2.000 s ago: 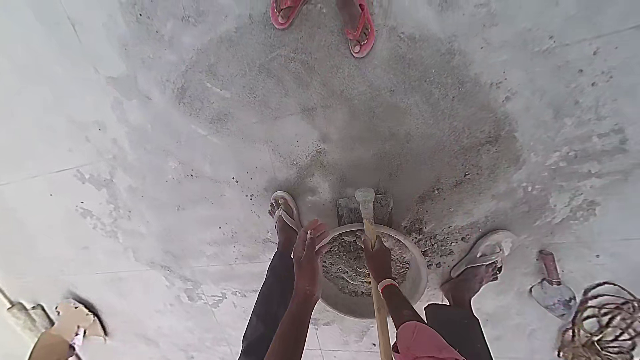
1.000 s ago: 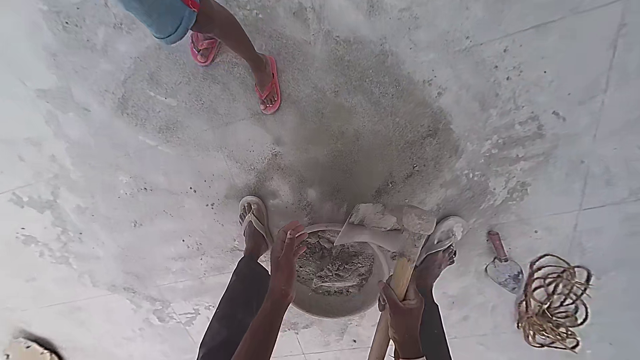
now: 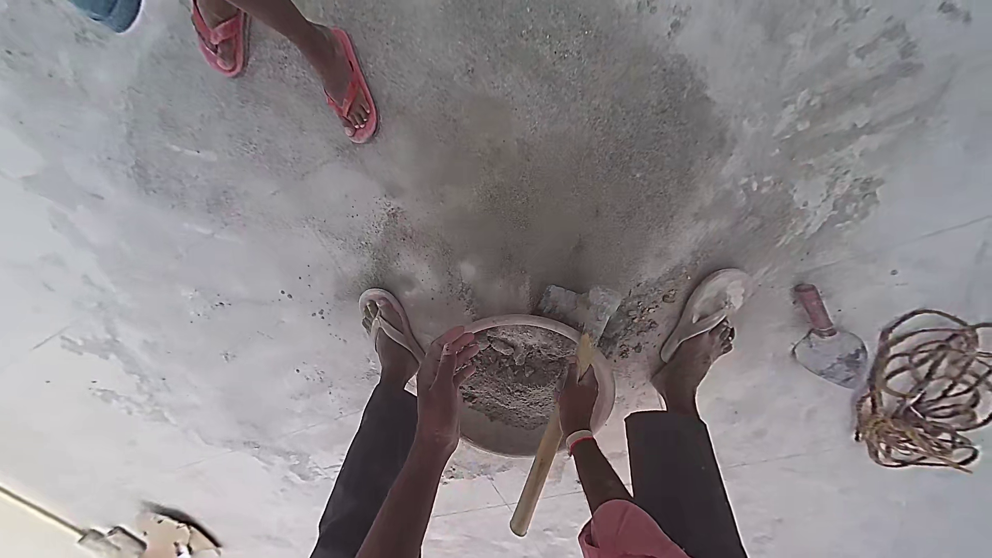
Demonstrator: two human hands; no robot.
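Between my feet stands a round pan [image 3: 535, 448] that holds grey, lumpy dry material [image 3: 515, 380]. My left hand [image 3: 443, 380] is at the pan's left rim, fingers extended; whether it touches the rim is hard to tell. My right hand [image 3: 578, 399] grips the wooden handle [image 3: 536, 480] of a hoe close to its head, over the pan's right side. The hoe's grey metal head [image 3: 585, 306] is low at the pan's far right edge, by the floor, and its blade is partly hard to make out against the grey rubble.
Another person's feet in pink flip-flops [image 3: 358, 93] stand at the upper left. A trowel [image 3: 829, 341] and a coil of rope [image 3: 922, 387] lie on the right. Loose debris [image 3: 647, 306] is scattered near my right foot. Several objects [image 3: 167, 535] sit at the lower left.
The hoe head has come down from above the pan's right rim to its far edge. My right hand now grips nearer the head. The other person's feet have moved left since two seconds ago.
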